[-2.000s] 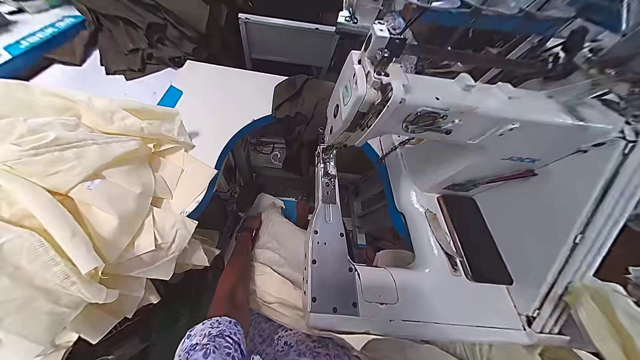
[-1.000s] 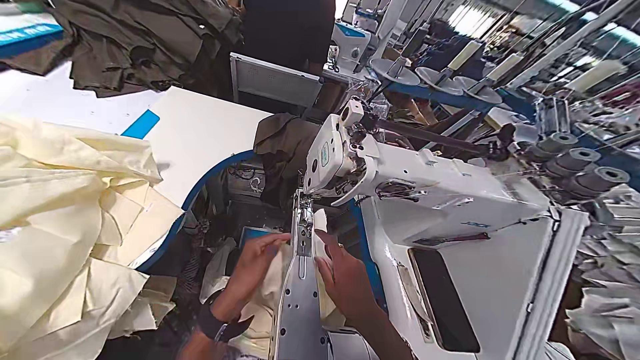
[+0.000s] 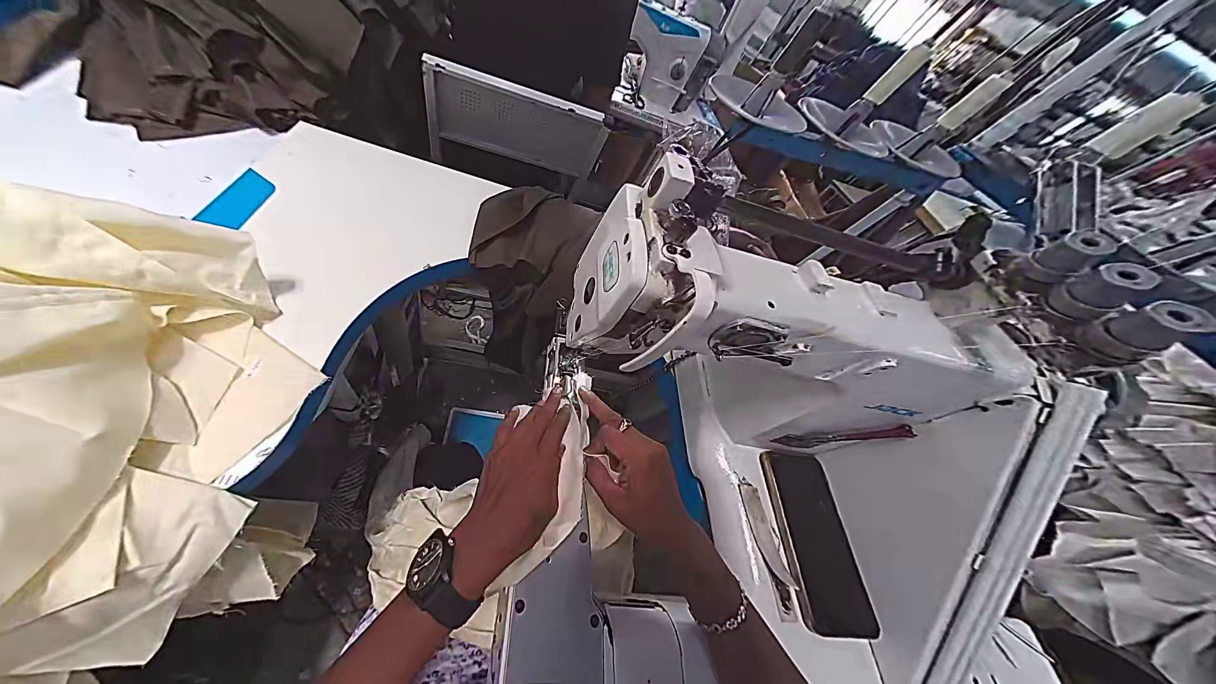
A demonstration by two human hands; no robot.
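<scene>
Cream fabric (image 3: 568, 494) lies over the narrow arm bed (image 3: 560, 608) of a white industrial sewing machine (image 3: 807, 304), its far end at the presser foot (image 3: 568, 366). My left hand (image 3: 522, 475), with a black wristwatch, rests flat on the cloth, fingertips just short of the foot. On the right side of the bed, my right hand (image 3: 635, 475) pinches the fabric edge between thumb and fingers, its index finger pointing to the foot. More of the cream cloth hangs down left of the bed. The needle itself is too small to make out.
A large pile of cream fabric pieces (image 3: 76, 380) covers the left of the white table (image 3: 370, 199). Dark cloth (image 3: 532, 237) hangs behind the machine head. A phone-like dark object (image 3: 822, 541) lies on the machine's base at right, near red-handled tweezers (image 3: 845, 436). Thread cones (image 3: 1102, 285) stand at the far right.
Both hands have come up to the presser foot, and the cream cloth now lies over the arm bed; one second ago the bed's metal top showed between the hands. The view has shifted since the first frame.
</scene>
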